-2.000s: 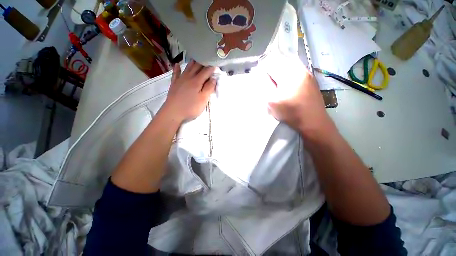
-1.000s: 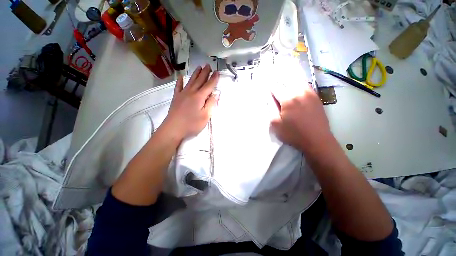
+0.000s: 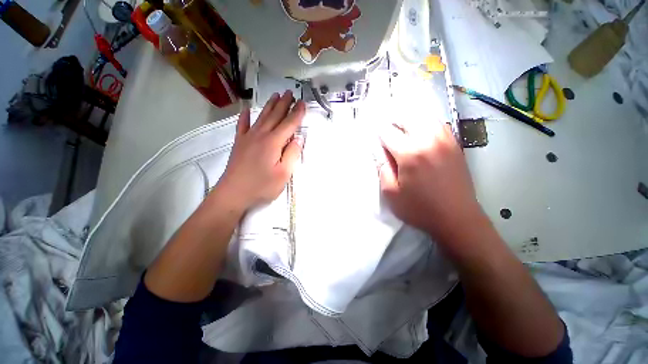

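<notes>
A white garment with dark topstitching (image 3: 156, 206) lies over the table edge and under the head of the sewing machine (image 3: 263, 43). Lamp glare whites out its middle. My left hand (image 3: 264, 153) lies on the cloth left of the glare, fingers extended and a little apart, fingertips just below the machine's metal parts. My right hand (image 3: 426, 170) is on the cloth at the right of the glare with its fingers curled; glare hides whether they pinch the cloth. The needle area is hard to make out in the glare.
Bottles with amber-red contents (image 3: 195, 64) stand at the left. Green-and-yellow snips (image 3: 547, 97), a thin black stick (image 3: 515, 114), paper sheets (image 3: 490, 53) and a tan block with a thin spout (image 3: 598, 50) lie at the right. Heaped white garments (image 3: 35, 263) flank the table.
The garment and both hands have moved back from the machine toward me. More of the metal parts below the head now shows. The view has also shifted slightly.
</notes>
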